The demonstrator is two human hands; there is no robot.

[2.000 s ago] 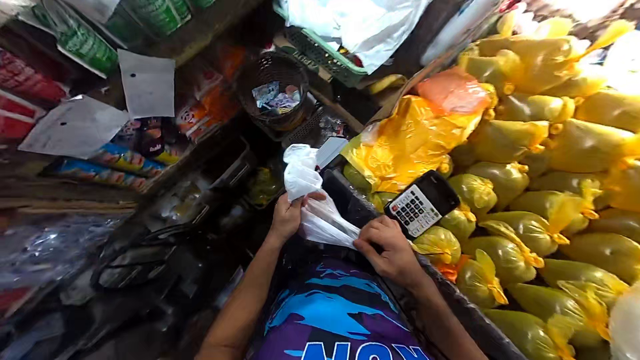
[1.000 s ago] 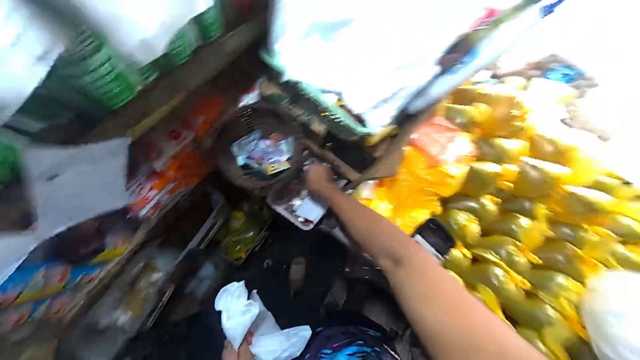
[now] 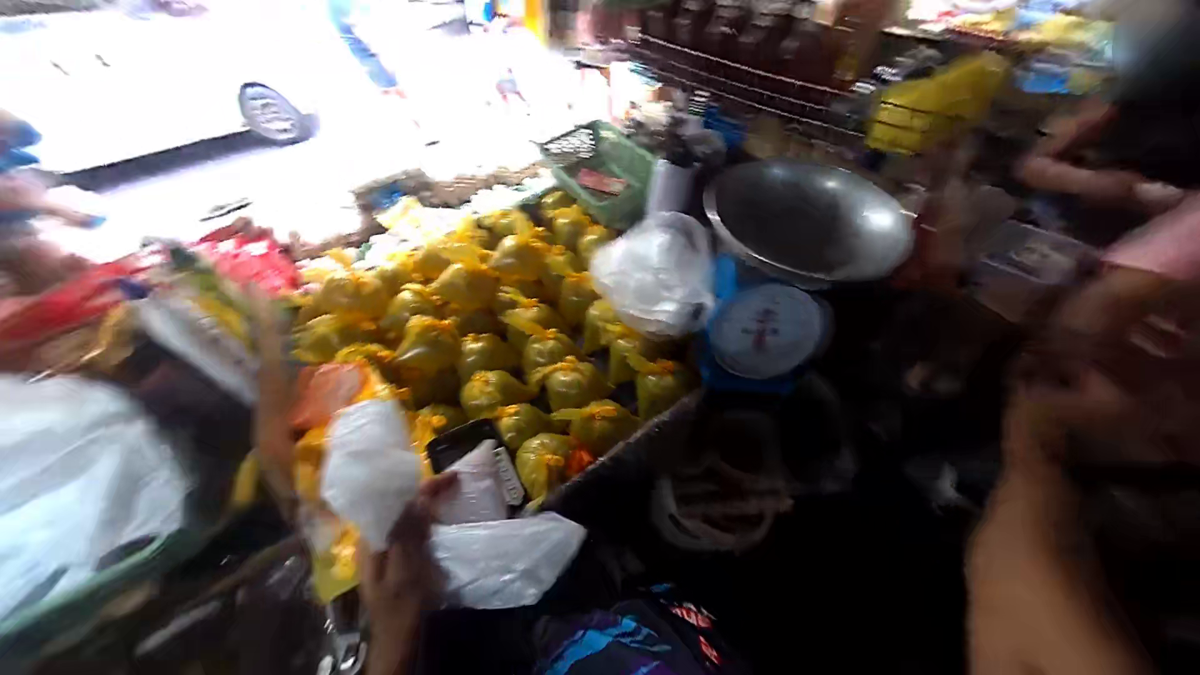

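Observation:
My left hand (image 3: 410,539), blurred, grips a white plastic bag (image 3: 370,469) whose folds spread to both sides of the fingers. Just behind it lies a calculator (image 3: 507,476) in a dark case, partly covered by the bag. Many tied yellow plastic bags (image 3: 487,352) are piled beyond. My right forearm reaches up at the right edge; my right hand (image 3: 1078,394) is dark and smeared by motion, so its fingers and anything in them cannot be made out. Another person's arm is near it.
A blue weighing scale (image 3: 767,330) with a steel pan (image 3: 808,220) stands right of the pile, beside a clear plastic bag of white contents (image 3: 656,272). A green basket (image 3: 605,173) sits behind. Another person (image 3: 1097,169) is at the upper right. A car wheel (image 3: 272,112) shows outside.
The view has swung far to the right, bringing in the scale and another person. My right arm, earlier reaching over a container beside the dark basket, is now at the right. The left hand keeps the white bag.

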